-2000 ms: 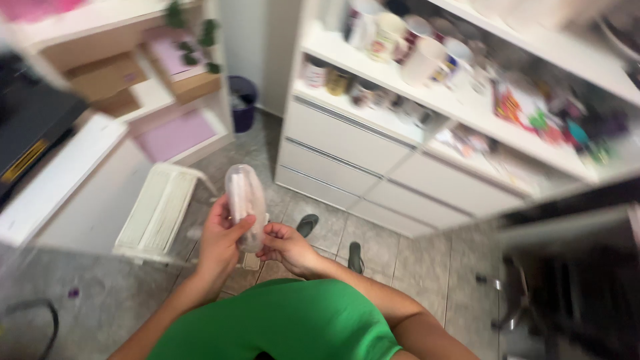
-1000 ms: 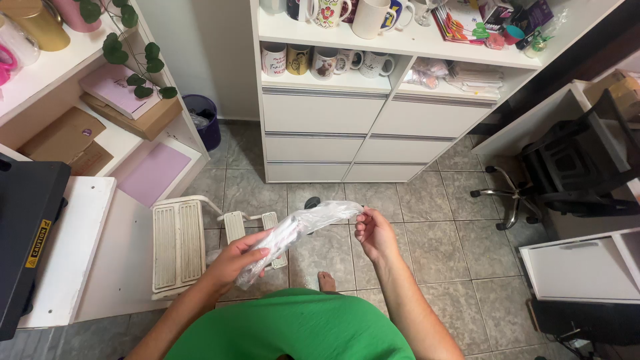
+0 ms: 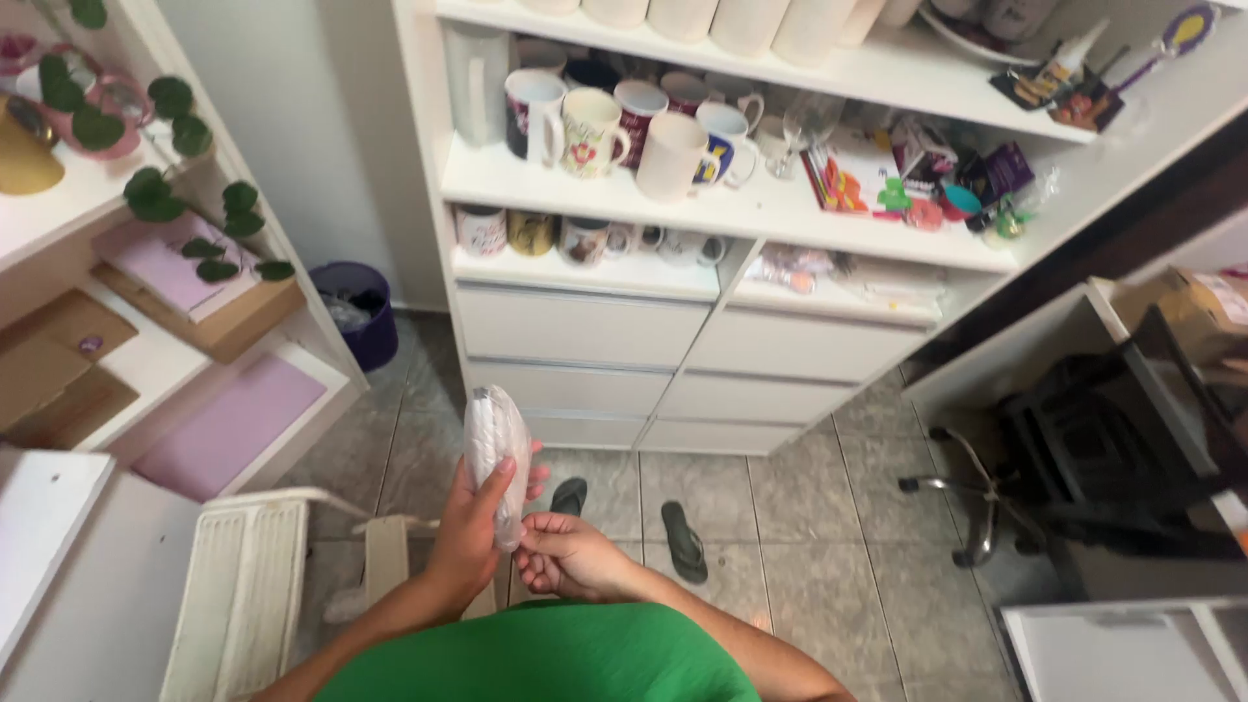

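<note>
A long bundle wrapped in clear plastic (image 3: 495,439) stands nearly upright in front of my green top. My left hand (image 3: 478,507) grips it around the middle, thumb across the front. At its lower end my right hand (image 3: 561,556) pinches the plastic between thumb and fingertips, the other fingers curled. What the wrapping contains cannot be made out.
Ahead stands a white cabinet with drawers (image 3: 585,322) and shelves of mugs (image 3: 591,132). A white step stool (image 3: 239,595) is at the lower left, a purple bin (image 3: 356,317) beyond it. Flip-flops (image 3: 684,541) lie on the tiles; a wheeled chair (image 3: 1063,439) stands right.
A second ago the bundle lay slanted across between my spread hands; now it is nearly upright and my right hand has come in close to my left. The view has shifted up toward the shelves.
</note>
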